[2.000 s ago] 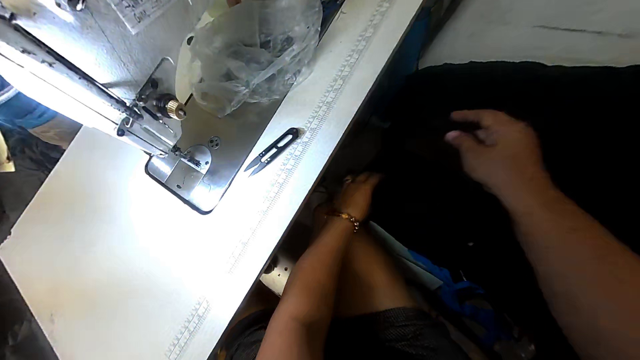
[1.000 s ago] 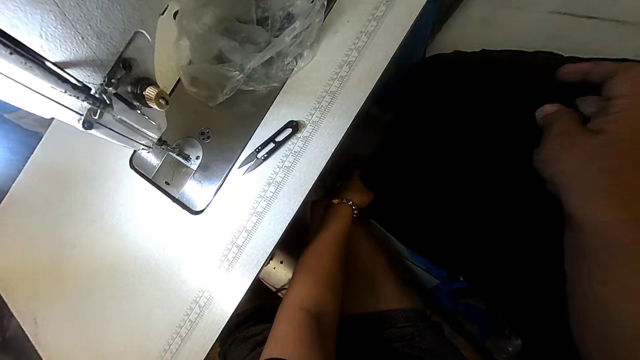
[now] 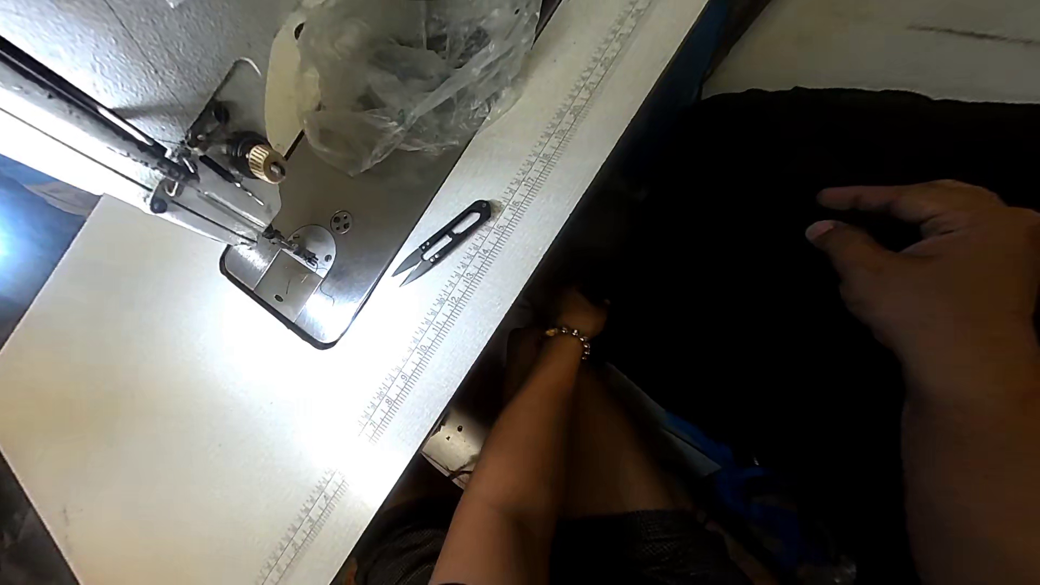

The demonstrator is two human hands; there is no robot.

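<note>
A large black cloth point(image 3: 731, 325) lies to the right of the sewing table. Over it is my right hand point(image 3: 934, 244), thumb and forefinger apart, with nothing seen between them. My left hand point(image 3: 581, 315), with a bead bracelet point(image 3: 573, 333) at the wrist, reaches down beside the table's edge at the cloth's left side; its fingers are lost in shadow, so its hold cannot be told. On the table, black thread snips point(image 3: 445, 240) lie with their blades apart, near the needle plate point(image 3: 315, 248) of the sewing machine point(image 3: 203, 179).
A crumpled clear plastic bag point(image 3: 406, 73) lies on the machine bed. A printed measuring scale point(image 3: 455, 301) runs along the front of the white table point(image 3: 146, 406). Below the edge is a pale metal part point(image 3: 455, 443). Something blue point(image 3: 747, 487) hangs beneath the cloth. A pale surface point(image 3: 861, 49) lies beyond it.
My right hand has moved to the right over the black cloth since the earliest frame. My left hand stays low by the table's edge. The snips have not moved on the table.
</note>
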